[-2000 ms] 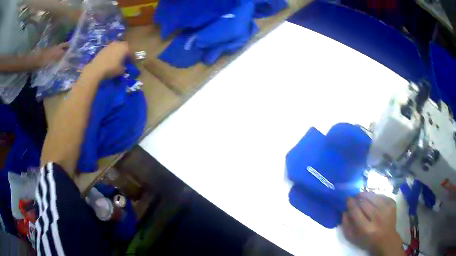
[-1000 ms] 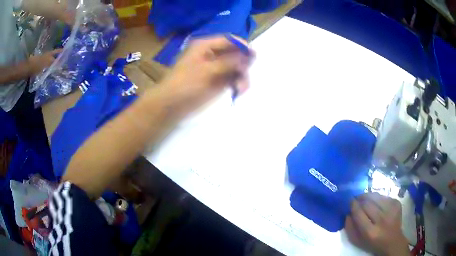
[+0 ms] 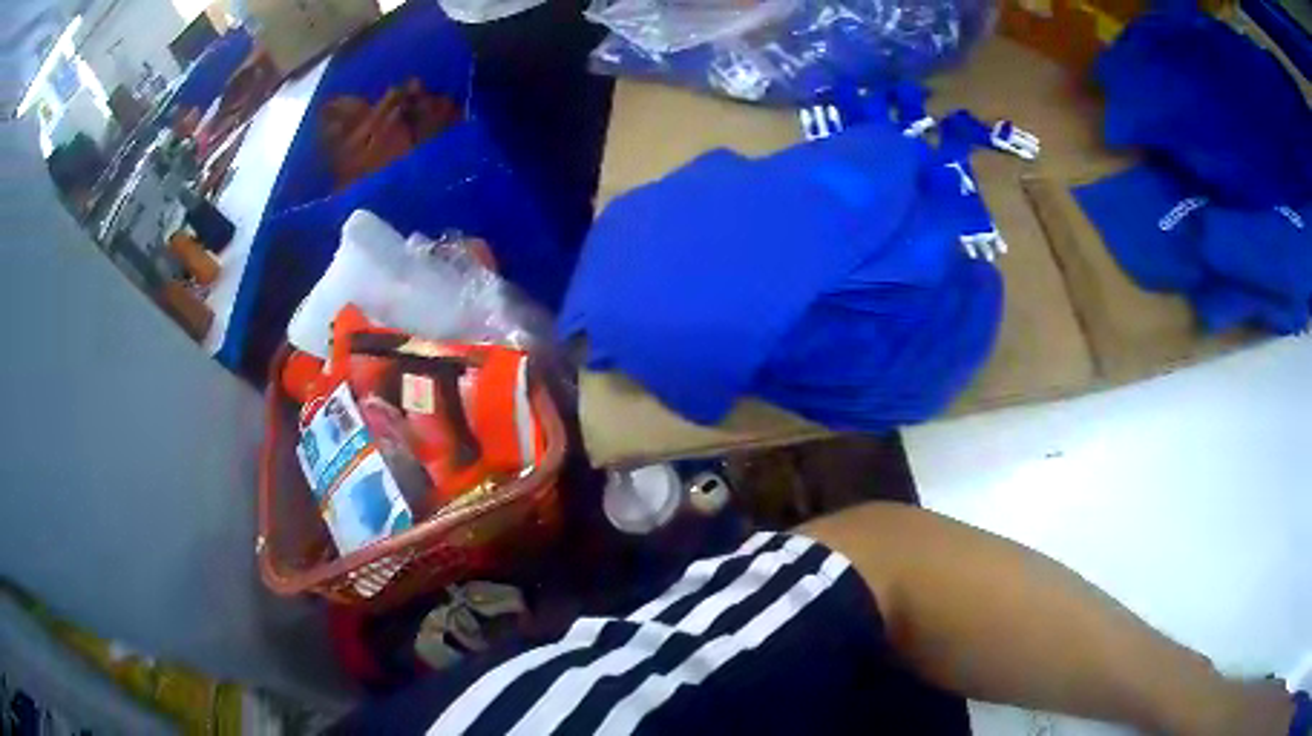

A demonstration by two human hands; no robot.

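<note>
My left hand [image 3: 1255, 705] is at the lower right edge and mostly cut off. A bit of blue shows at its fingers, but the grip cannot be made out. My right hand is out of the picture. A fanned pile of plain blue pieces [image 3: 748, 273] lies on the brown cardboard surface [image 3: 1029, 345]. Several narrow blue tabs with white-marked ends [image 3: 961, 180] lie on and beside the pile's far right side. A second pile of blue pieces with small white lettering [image 3: 1209, 173] lies farther right. The sewing machine is not in view.
A clear plastic bag of blue pieces [image 3: 777, 43] lies behind the pile. The white table [image 3: 1122, 460] adjoins at right. A red basket [image 3: 410, 554] holding orange and white packages stands at lower left. A white round item [image 3: 642, 496] sits below the cardboard edge.
The view has swung left, so the machine and my right hand have left the picture. My left hand has moved from above the white table's far edge to the lower right edge.
</note>
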